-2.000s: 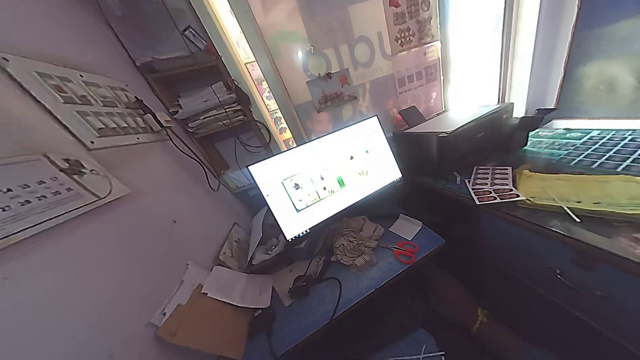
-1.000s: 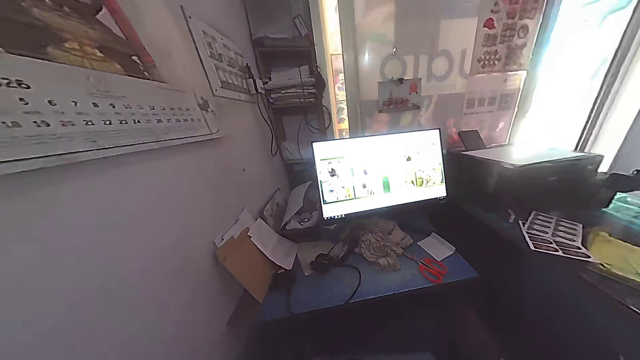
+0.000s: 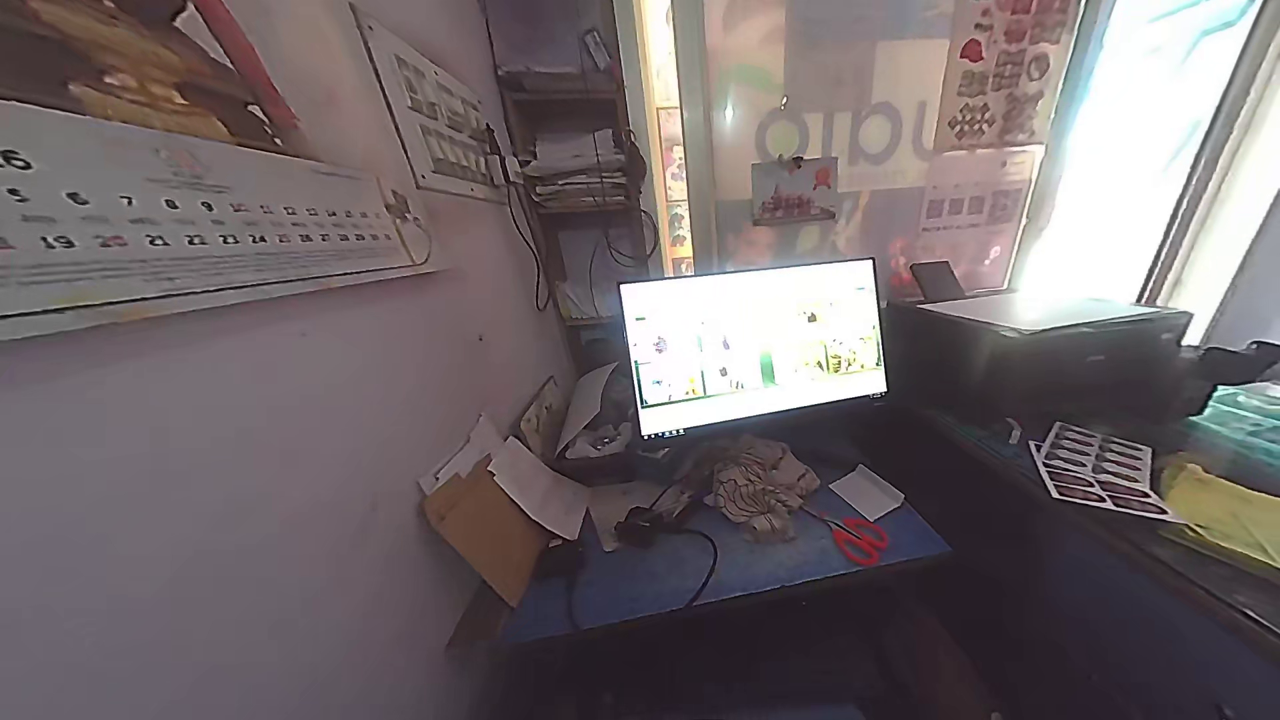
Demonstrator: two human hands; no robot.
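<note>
Neither of my hands can be made out. A dim brownish shape below the desk, at the lower right, is too dark to name. On the blue desk [image 3: 800,568] stands a lit monitor [image 3: 755,345]. In front of it lies a crumpled patterned cloth [image 3: 762,485], with red-handled scissors [image 3: 860,541] just right of it, their blades partly hidden. A small white paper [image 3: 867,492] lies behind the scissors. Left of the cloth is a black device [image 3: 640,525] with a cable. A brown cardboard piece [image 3: 490,530] and loose papers [image 3: 540,488] lean at the desk's left end.
A black printer [image 3: 1040,350] stands on the counter at right, with printed sheets [image 3: 1100,470] and a yellow cloth or bag [image 3: 1225,510] before it. Shelves [image 3: 575,207] hold stacked papers behind the desk. A calendar [image 3: 200,225] and a switchboard [image 3: 435,115] are on the left wall.
The view has swung left and levelled, bringing more of the calendar in. A forearm with a yellow band, seen at the lower right two seconds ago, is no longer distinct.
</note>
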